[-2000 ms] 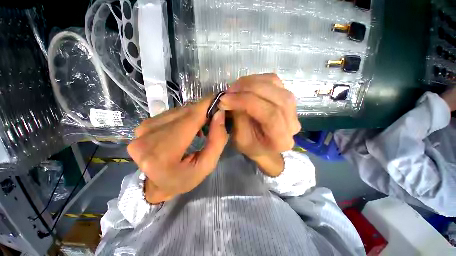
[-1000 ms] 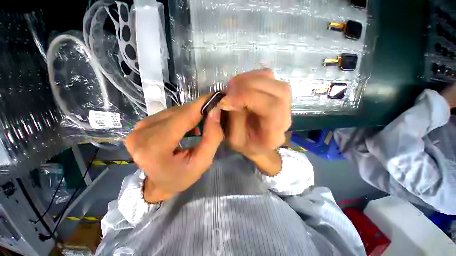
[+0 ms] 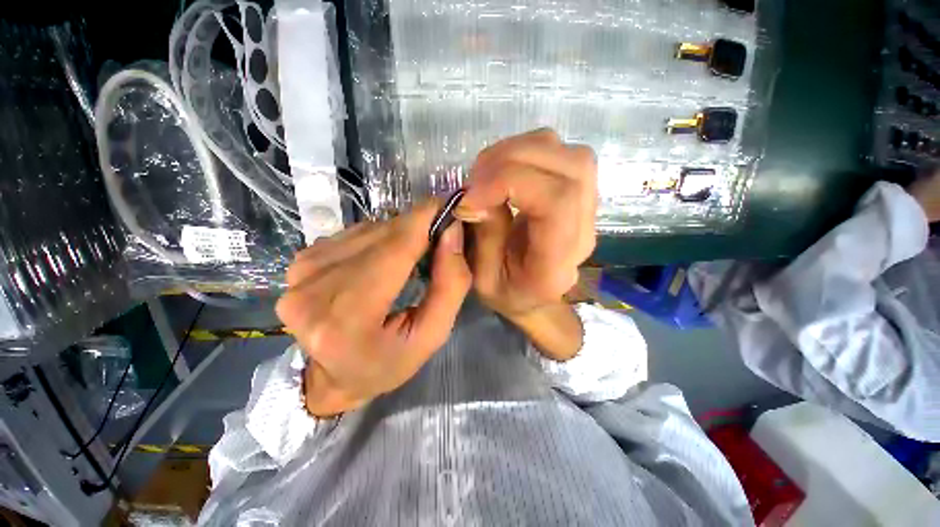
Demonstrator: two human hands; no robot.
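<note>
A small black module (image 3: 445, 217) is seen edge-on in front of my chest, as a dark rim with a pale line. My left hand (image 3: 373, 304) grips it between thumb and fingers from the left. My right hand (image 3: 536, 221) is at its right side, thumb and fingertips pinched together at the module's edge. Whether the right fingertips hold something of their own is too small to tell. The clear tray (image 3: 515, 77) lies behind my hands, with several black modules with gold tails, one of them here (image 3: 716, 125), along its right side.
A white pad strip (image 3: 307, 113) lies left of the tray. Coiled strips in a clear bag (image 3: 155, 165) and ribbed clear trays (image 3: 41, 206) are further left. Another person's sleeve (image 3: 825, 309) is at the right. A blue stool (image 3: 660, 296) and a red box (image 3: 750, 476) are below.
Both hands stay together at the module with small shifts. The module tilted and moved slightly left, then back right. My right fingers have changed their bend slightly.
</note>
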